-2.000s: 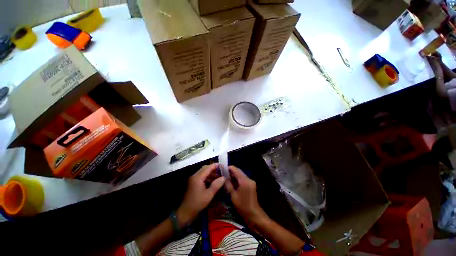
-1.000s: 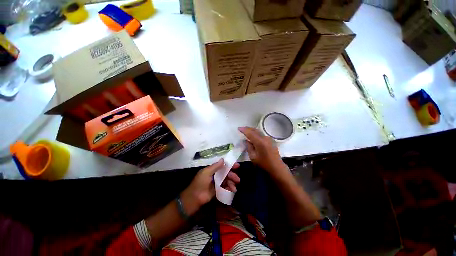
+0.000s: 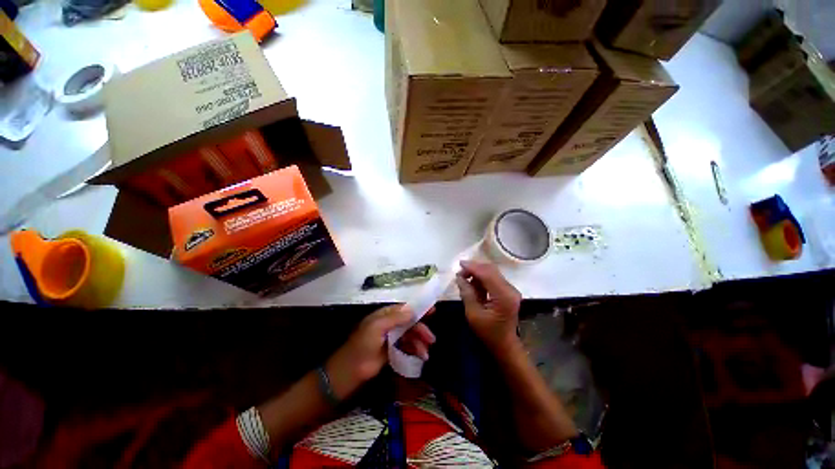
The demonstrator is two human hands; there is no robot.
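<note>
A whitish tape strip [image 3: 417, 316] runs from the tape roll [image 3: 520, 234], lying flat near the table edge, down to my hands. My left hand [image 3: 380, 337] holds the strip between thumb and fingers just off the table edge, with the loose end curling below it. My right hand [image 3: 489, 298] is at the strip's upper part near the roll, fingertips pinched on it. A utility knife [image 3: 400, 277] lies on the table above my left hand. A patch of small dark dots [image 3: 579, 239] is right of the roll.
An orange retail box [image 3: 256, 234] leans against an open inner carton [image 3: 197, 92] at left. Closed cartons [image 3: 453, 110] stand stacked at centre-right. Tape dispensers are at left [image 3: 69, 268], at the back [image 3: 240, 16] and at far right [image 3: 776, 227]. Another whitish roll [image 3: 84, 84] lies at back left.
The view has shifted to the right and back. The strip is pulled out longer between my hands than at first. My right hand has moved up toward the roll and now pinches the strip.
</note>
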